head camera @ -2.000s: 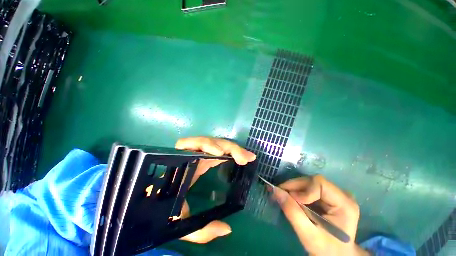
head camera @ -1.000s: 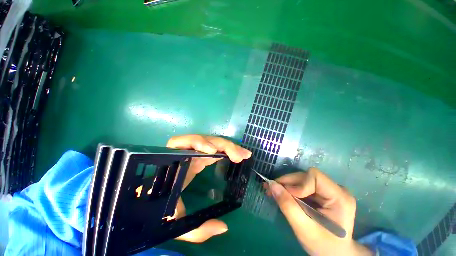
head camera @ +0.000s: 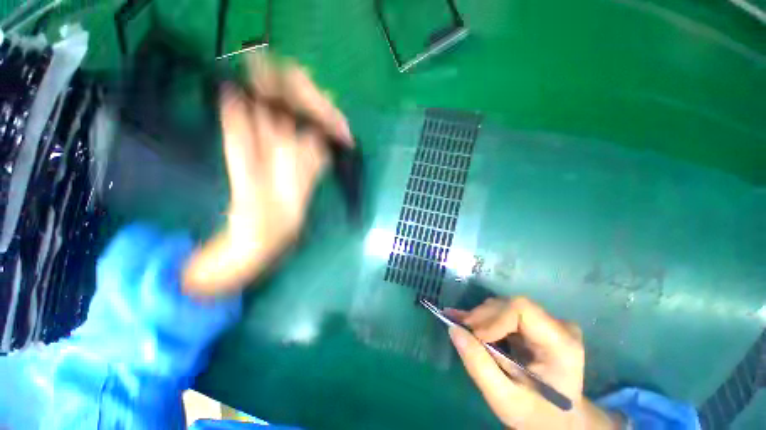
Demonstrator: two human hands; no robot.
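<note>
My left hand [head camera: 273, 168] is blurred, raised at the upper left. It holds dark frames [head camera: 181, 97], too blurred to tell how many. My right hand [head camera: 525, 357] holds silver tweezers [head camera: 495, 353], with the tip at the lower end of the black bar grid on the backing sheet [head camera: 437, 189]. The backing sheet lies flat on the green mat [head camera: 588, 218]. A small dark bit shows at the tweezer tip; whether it is gripped I cannot tell.
A black frame [head camera: 432, 52] lies on the green surface at the top centre, with others [head camera: 243, 50] to its left. Stacked shiny black trays [head camera: 42, 210] with pale sheet edges stand at the left. Another dark grid strip [head camera: 739, 390] lies at the far lower right.
My left hand has swung up and left with the frames, away from the tweezers. The tweezer tip now meets the backing sheet's lower end. More frames show at the top edge.
</note>
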